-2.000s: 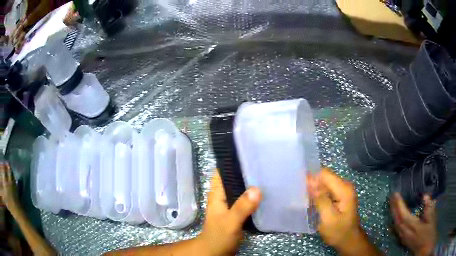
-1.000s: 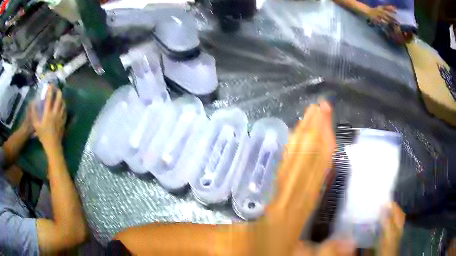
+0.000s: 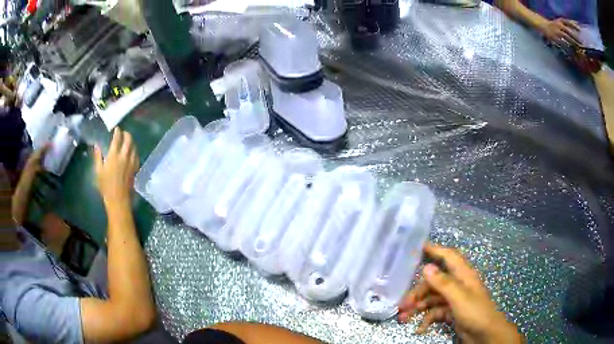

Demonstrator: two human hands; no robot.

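Note:
A row of several frosted translucent tank shells [image 3: 397, 235] runs across the middle of the bubble-wrapped table, long ovals side by side with raised channels inside. Small round holes show at the near ends of those on the right. My right hand [image 3: 458, 295] is beside the near end of the rightmost shell, fingers spread and curled, holding nothing that I can see. Its fingertips are close to the shell's edge; whether they touch cannot be told. A strip of my left forearm shows at the bottom edge; the left hand itself is out of the picture.
Behind the row are two frosted shells with black bases [image 3: 310, 111] and a pale loose shell [image 3: 246, 101]. A dark housing [image 3: 367, 20] stands at the far side. A person's arm [image 3: 124, 235] reaches in at left. Another person's hands [image 3: 562, 32] are at far right.
The shell-and-base unit is no longer in my hands. My left hand has dropped out of view and my right hand has opened beside the row. The view has turned left since the first frame.

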